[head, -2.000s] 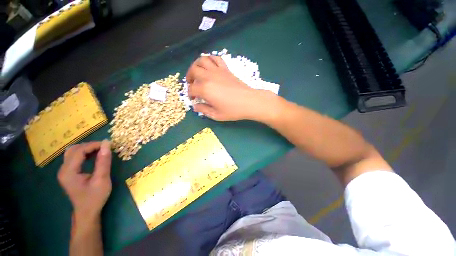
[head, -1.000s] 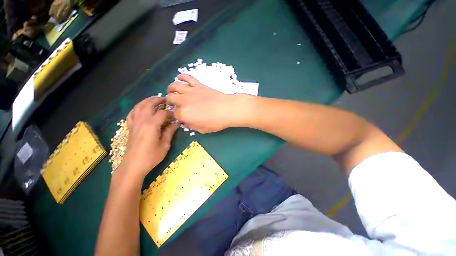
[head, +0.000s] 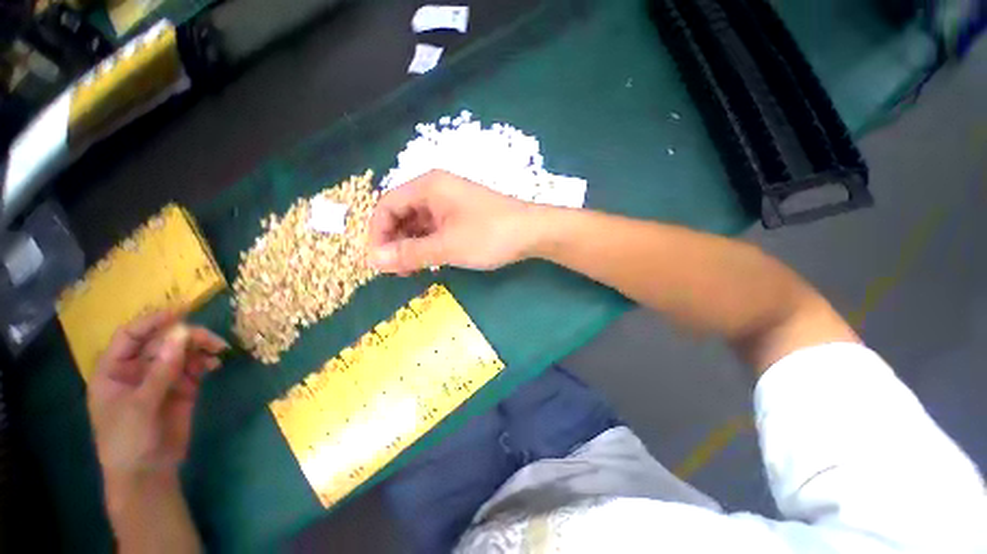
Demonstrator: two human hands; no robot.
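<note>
A yellow PCB panel (head: 390, 395) lies flat on the green mat in front of me. A heap of yellowish connectors (head: 298, 271) lies beyond it, with a small white part label (head: 328, 215) on it. A heap of white connectors (head: 471, 152) lies to its right. My right hand (head: 438, 222) is at the near edge of the white heap, fingers curled beside the tan heap; whether it holds a piece is hidden. My left hand (head: 152, 384) is over the near part of the stack of filled PCB panels (head: 141, 271), fingers bent; any piece in it is too small to tell.
A black PCB magazine rack (head: 774, 119) stands at the right. White paper slips (head: 441, 18) lie on the dark strip at the far side. A clear plastic bag (head: 33, 271) lies at the far left. A white sheet with a yellow board (head: 119, 92) is at the upper left.
My left hand has moved from the heaps back to the left, over the panel stack. My right hand stays near the heaps, and the two hands are now apart. The camera view has shifted.
</note>
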